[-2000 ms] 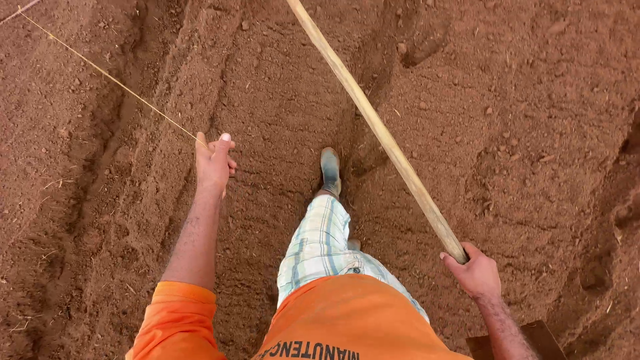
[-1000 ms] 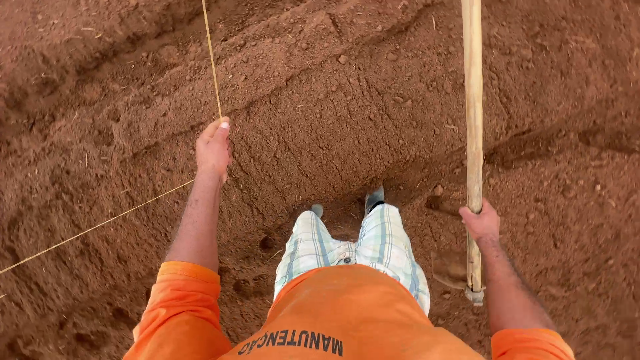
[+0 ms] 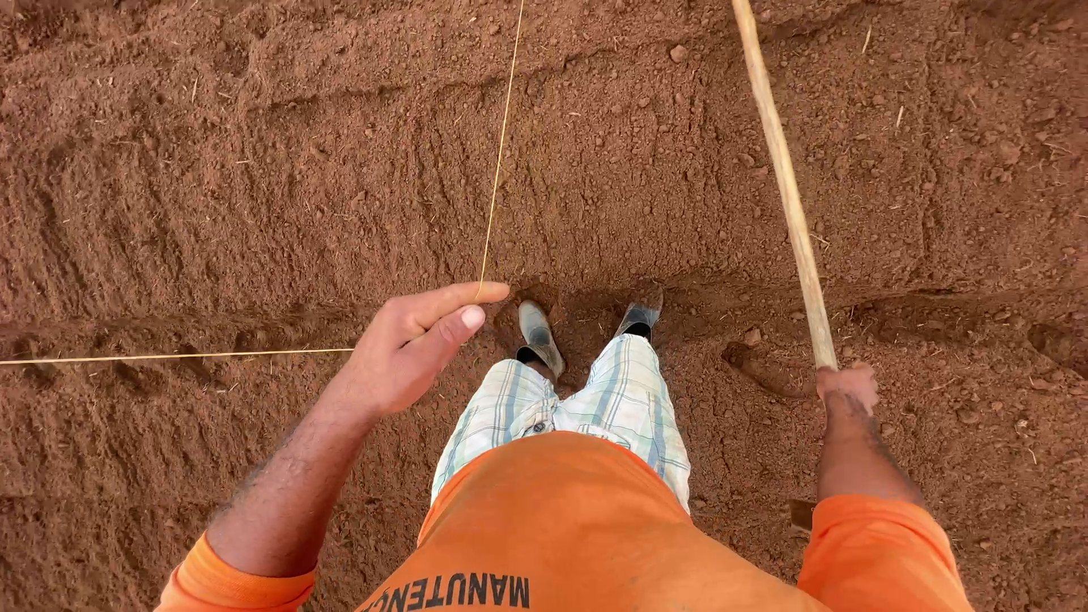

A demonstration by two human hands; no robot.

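My left hand [image 3: 416, 344] is at the centre left, with a thin yellow string [image 3: 503, 144] pinched between thumb and index finger. From the fingers the string runs up to the top edge, and another stretch leaves the hand toward the left edge. On the right, my right hand [image 3: 848, 384] is closed around a long wooden handle [image 3: 790, 187] that slants up out of the frame. Part of a flat tool head [image 3: 801, 514] shows beside the right sleeve; most of it is hidden by the arm.
Loose reddish-brown soil [image 3: 255, 195] lies all around, with a shallow furrow [image 3: 918, 314] running across at foot level. My two boots [image 3: 540, 336] stand in it. Small clods and a footprint-like hollow [image 3: 761, 374] are near the handle.
The view has turned a lot. Both feet now stand side by side, where one was ahead two seconds ago. The handle leans left at its top, after being nearly upright a second ago.
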